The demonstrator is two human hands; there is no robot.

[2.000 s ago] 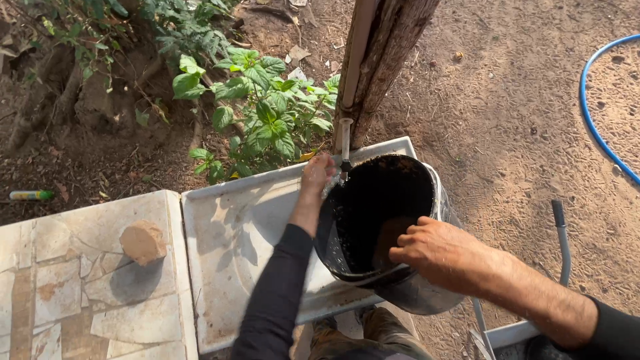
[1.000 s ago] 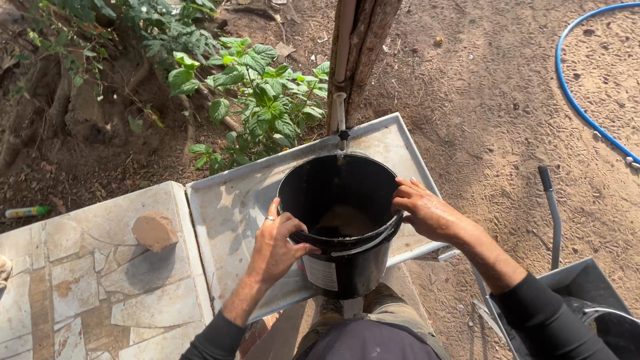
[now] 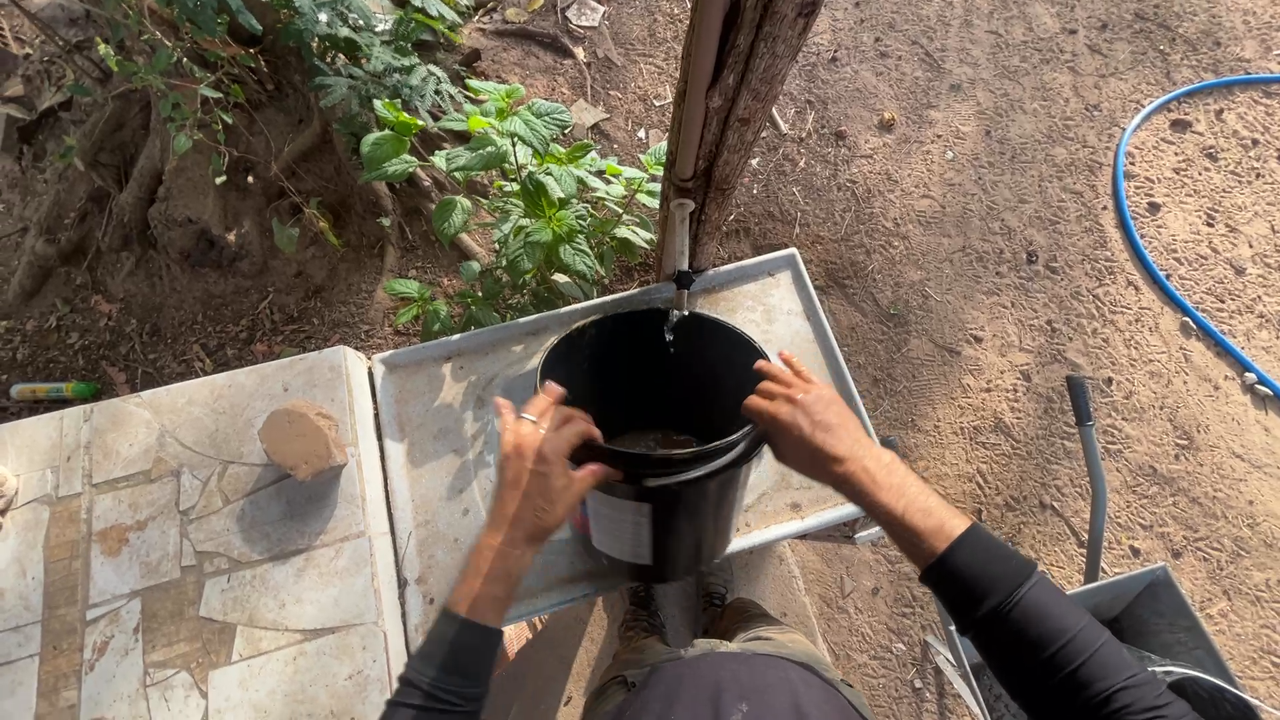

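Note:
A black plastic bucket (image 3: 700, 520) stands on the pale sink basin (image 3: 430, 400), under a tap (image 3: 682, 235) from which water runs into it. Some brownish water (image 3: 655, 440) lies at its bottom. At the bucket's near left rim is my left hand (image 3: 540, 460), a ring on one finger, slightly blurred, fingers spread; whether it grips the rim cannot be told. My right hand (image 3: 805, 415) is on the right side of the rim, fingers bent over it. A wire handle hangs along the bucket's near side.
Left of the basin, a stone-tiled counter (image 3: 290, 610) bears a brown block (image 3: 303, 440). Behind the tap rises a wooden post (image 3: 740, 130), with leafy plants (image 3: 540, 210) beside it. A blue hose (image 3: 1130, 200) lies on the dirt at right; a wheelbarrow (image 3: 1150, 610) is at lower right.
Two seconds ago the bucket was tilted at the basin's right side; it now stands more upright under the tap. My left hand has moved from beside the tap to the near left rim.

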